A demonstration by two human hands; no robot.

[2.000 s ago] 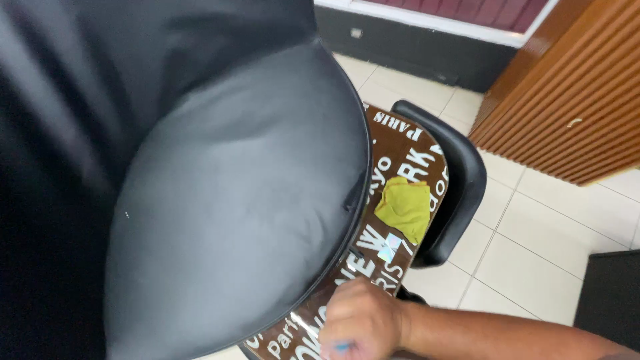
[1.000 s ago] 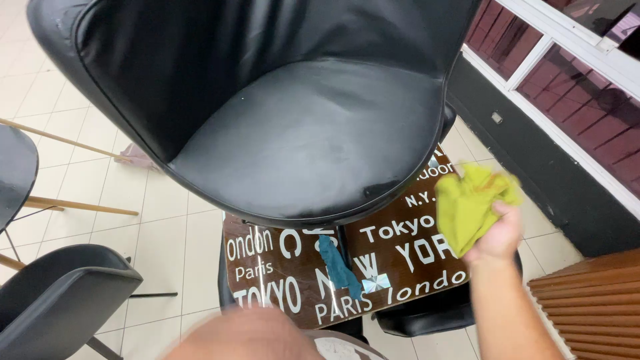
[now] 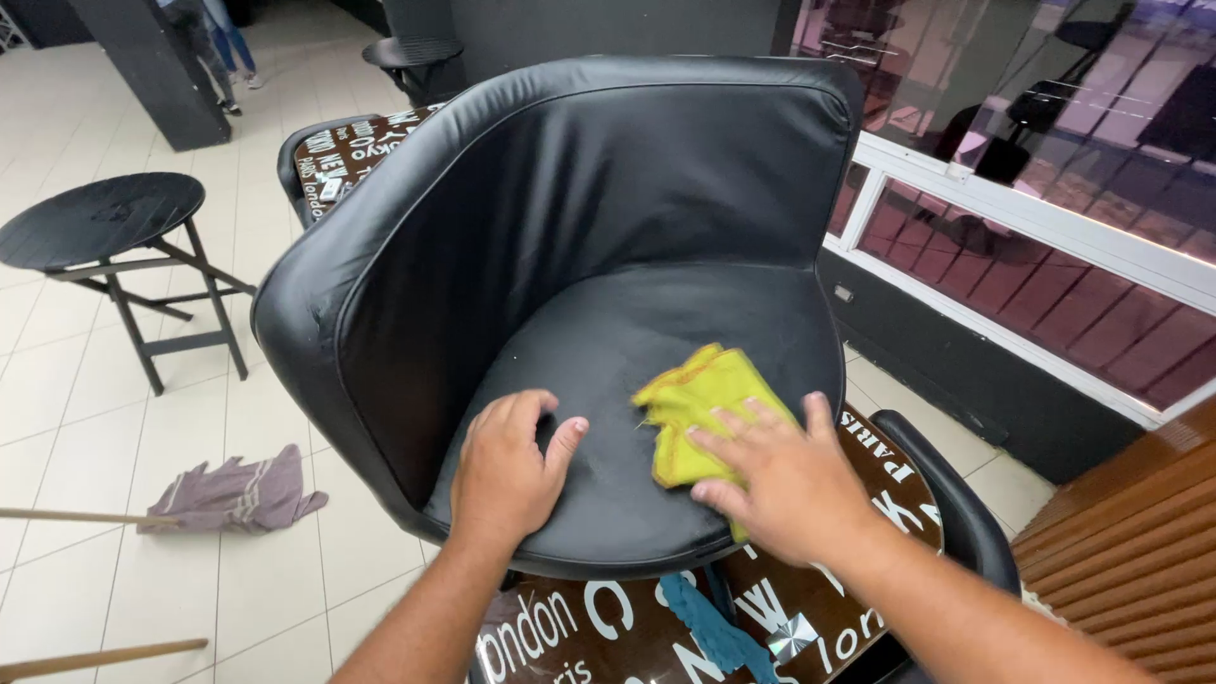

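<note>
A black leather-look bucket chair (image 3: 608, 313) stands on a brown table (image 3: 532, 627) printed with white city names. My right hand (image 3: 774, 475) lies with spread fingers on a folded yellow-green cloth (image 3: 708, 418), pressing it to the right part of the seat. My left hand (image 3: 513, 461) is at the seat's left front with nothing in it, its thumb and fingers apart. A crumpled blue cloth (image 3: 712, 627) rests on the table below the seat's front edge.
To the left stand a round black folding table (image 3: 114, 223) and, on the tiled floor, a greyish-purple cloth (image 3: 237, 489) by a wooden stick (image 3: 85, 516). Another printed table (image 3: 356, 152) is behind the chair. A wood-slatted piece (image 3: 1130, 560) is at right. A person's legs (image 3: 228, 43) show far off.
The yellow-green cloth lay on the table at first, then was raised in my right hand; now it is on the seat under that hand. My left hand has come to the seat.
</note>
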